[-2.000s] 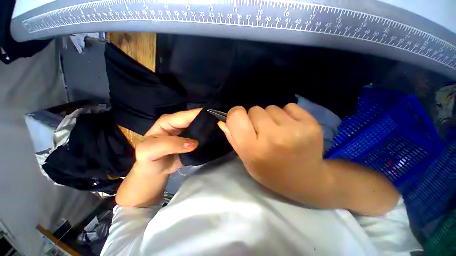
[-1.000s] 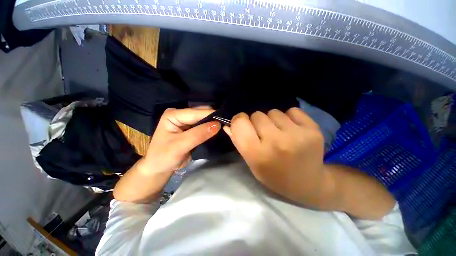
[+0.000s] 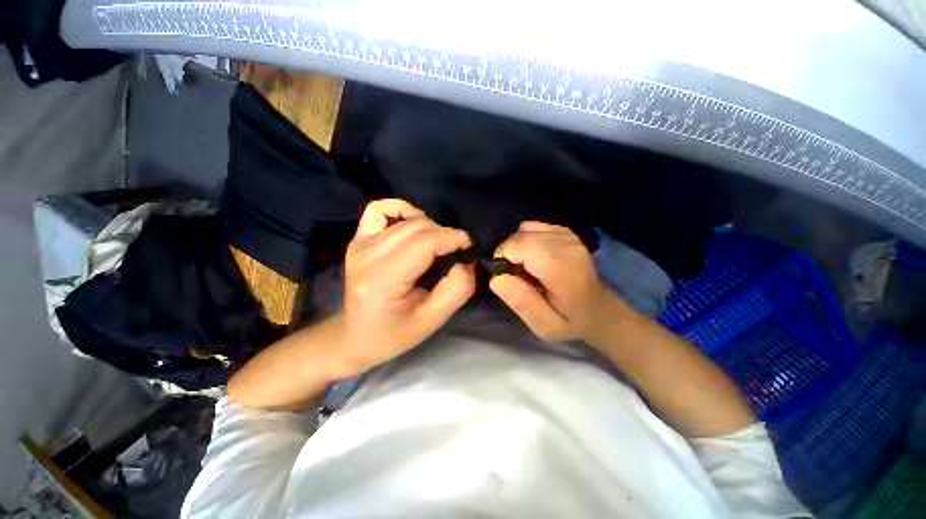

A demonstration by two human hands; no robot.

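Note:
My left hand [image 3: 406, 284] and my right hand [image 3: 548, 279] are close together over my lap. Each pinches part of a small black fabric piece [image 3: 447, 266] between thumb and fingers. Only a short dark stretch of it shows between the fingertips; the rest is hidden by my hands or merges with the dark background. The metal blades of the snips do not show now, and whether the snips are inside my right hand cannot be told.
The table's grey front edge with a ruler scale [image 3: 457, 69] curves across the top. A black piece [image 3: 266, 188] lies on a wooden surface [image 3: 266, 289] at left, beside a black fabric heap [image 3: 152, 289]. Blue plastic baskets [image 3: 772, 345] stand at right.
My right hand has turned, with thumb and fingertips now facing my left hand. The snips' metal blades, seen earlier between my hands, are out of sight. The view has shifted slightly.

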